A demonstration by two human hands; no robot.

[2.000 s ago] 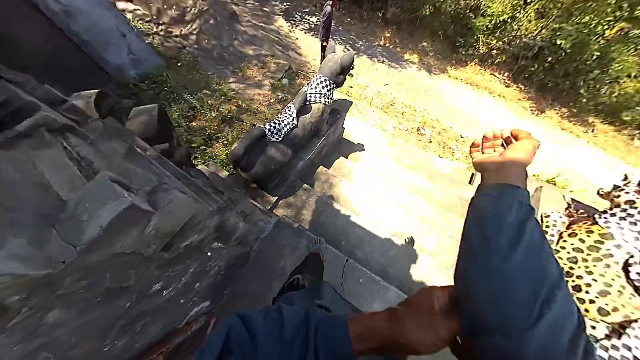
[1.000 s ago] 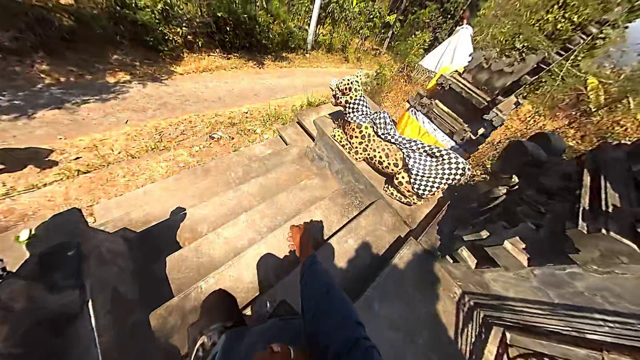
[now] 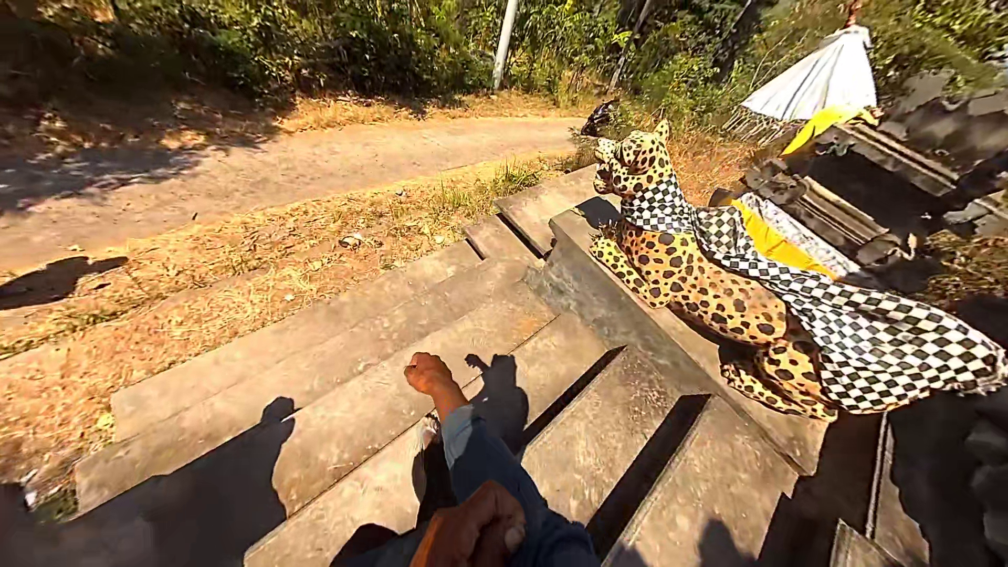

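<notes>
My right hand [image 3: 429, 372] is stretched out over the stone steps [image 3: 409, 339], its fingers curled in and nothing visible in them. A blue sleeve [image 3: 492, 465] covers that forearm. Low in the view, my left hand [image 3: 472, 528] is curled into a fist against or just in front of the sleeve; whether it pinches the cloth cannot be seen. To the right, a spotted leopard statue [image 3: 693, 276] lies on the stair's side wall, with a black-and-white checked cloth [image 3: 890, 339] round its neck and over its back.
Steps descend to dry grass [image 3: 315, 244] and a dirt path [image 3: 315, 157], with bushes beyond. A raised stone side wall [image 3: 622, 315] borders the stairs on the right. Behind the statue are a white ceremonial parasol [image 3: 819, 75], yellow cloth [image 3: 776, 240] and dark stonework. Shadows fall across the steps.
The view has swung from the dark statue to the spotted one, which now appears nearer. Two seconds ago my left hand was at my right forearm's sleeve, while my right hand was palm up.
</notes>
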